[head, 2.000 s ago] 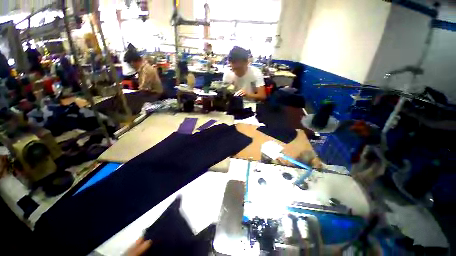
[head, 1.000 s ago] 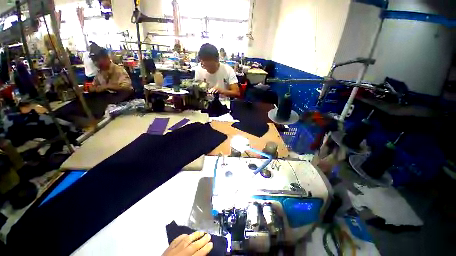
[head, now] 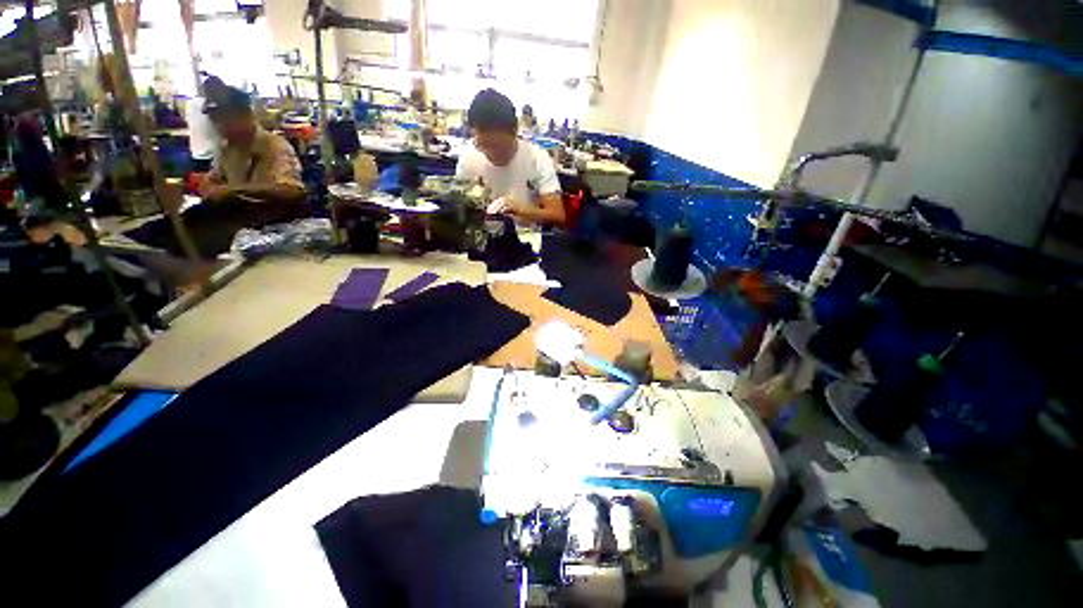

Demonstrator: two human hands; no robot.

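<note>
A dark cut panel lies flat on the white table, its right edge at the needle area of the overlock machine. The machine head is white with a blue panel, and its lamp is lit. A long dark piece lies diagonally across the table to the left. Neither my left hand nor my right hand is in the picture.
Two purple pieces lie beyond the long dark piece. Thread cones stand on round holders at the right, near a pale upright pole. A person in white sits at a machine across the table, another further left.
A hand lay on the small dark panel by the needle area a second ago; it is out of the picture now. More of the panel shows, spread further left and toward the front.
</note>
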